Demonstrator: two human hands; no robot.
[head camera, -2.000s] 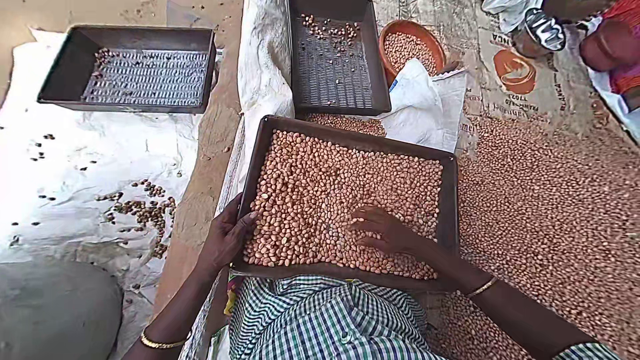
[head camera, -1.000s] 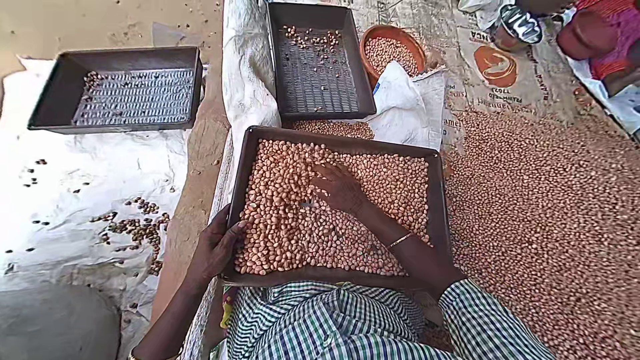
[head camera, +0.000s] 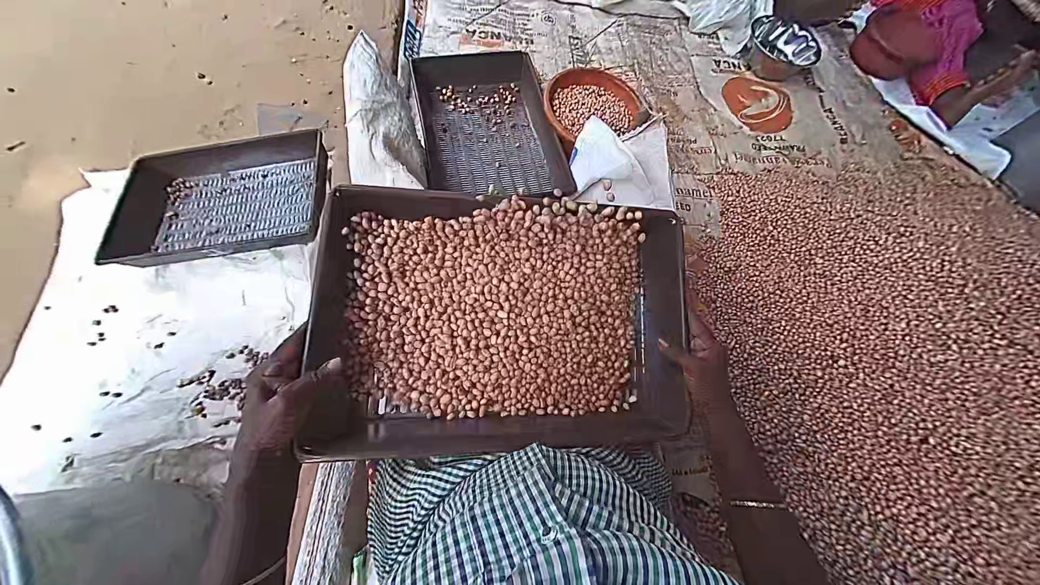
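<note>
A dark rectangular slotted tray (head camera: 487, 439) is held up over my lap, a broad layer of peanut kernels (head camera: 496, 309) in it. My left hand (head camera: 280, 390) grips its left wall, thumb over the rim. On the opposite side, my right hand (head camera: 703, 357) holds the right wall, its thumb inside and its fingers partly hidden. The kernels lie toward the tray's far side, some at the far rim, and slots show along the near and right edges. Just past that rim are a second slotted tray (head camera: 496, 146) with a few dark pieces and an orange bowl (head camera: 589, 106) of kernels.
Another slotted tray (head camera: 236, 203) rests at the left on a white sheet (head camera: 146, 325) scattered with dark pieces. A wide spread of kernels (head camera: 877, 349) covers printed sacking (head camera: 691, 89) at right. A metal-topped container (head camera: 784, 49) and another person's arm (head camera: 983, 89) are at the upper right.
My right hand has left the kernels and taken hold of the tray's right wall. The kernels have shifted toward the far side, baring slots at the near edge.
</note>
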